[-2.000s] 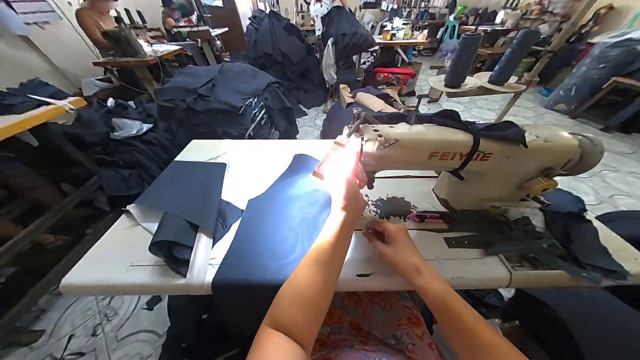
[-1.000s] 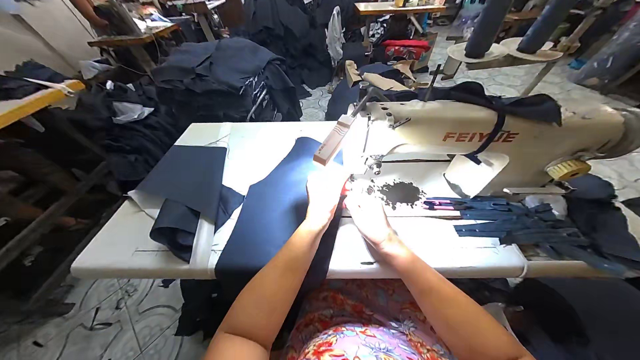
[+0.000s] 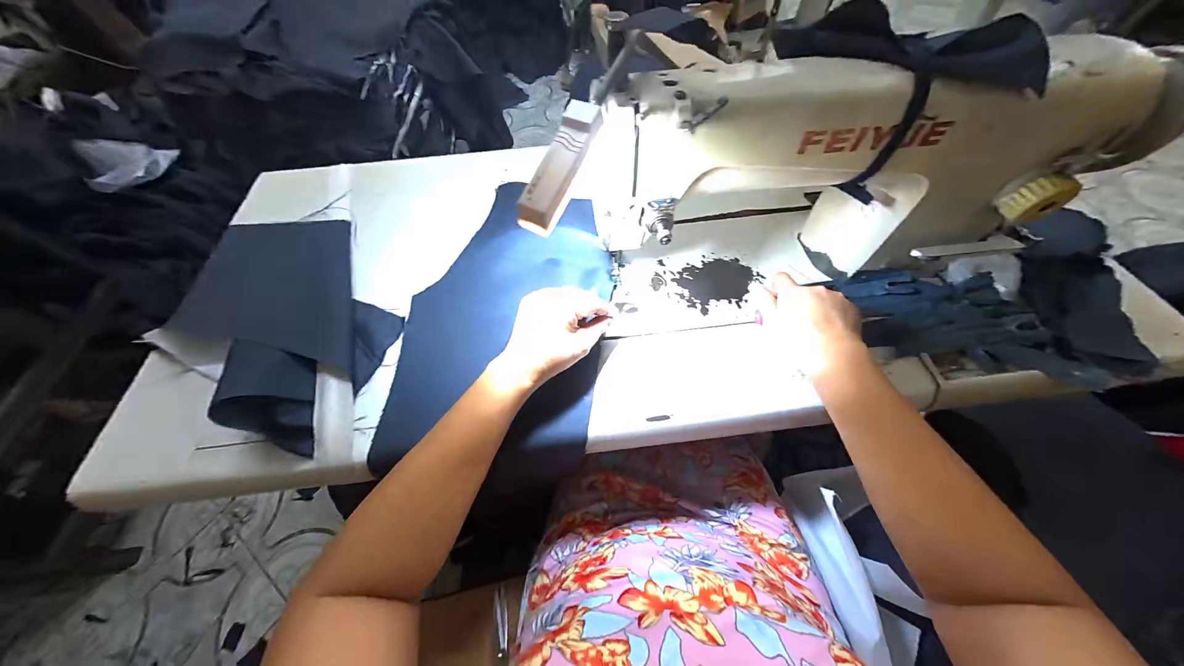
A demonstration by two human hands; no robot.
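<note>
A cream Feiyue sewing machine [image 3: 758, 111] stands on a white table, its needle area brightly lit. Dark blue fabric [image 3: 472, 305] lies left of the needle and hangs over the front edge. My left hand [image 3: 555, 333] rests on this fabric, thumb and fingertips pinched at its right edge, just in front of the presser foot [image 3: 617, 268]. To the right, my right hand [image 3: 809, 319] is at a small pink-ended tool [image 3: 758, 317] beside the dark patch on the machine bed; glare hides whether the fingers hold it. A lamp [image 3: 560, 166] hangs near the machine head.
Folded dark fabric pieces [image 3: 268, 287] lie at the table's left. Dark blue strips [image 3: 934, 310] are heaped at the right, under the machine's handwheel side. Large piles of dark cloth [image 3: 314, 74] stand behind the table. A white table edge [image 3: 703, 430] runs in front of me.
My right hand has moved right, away from my left hand, to the pink-ended tool. My left hand stays by the fabric's right edge. The view is now closer to the table.
</note>
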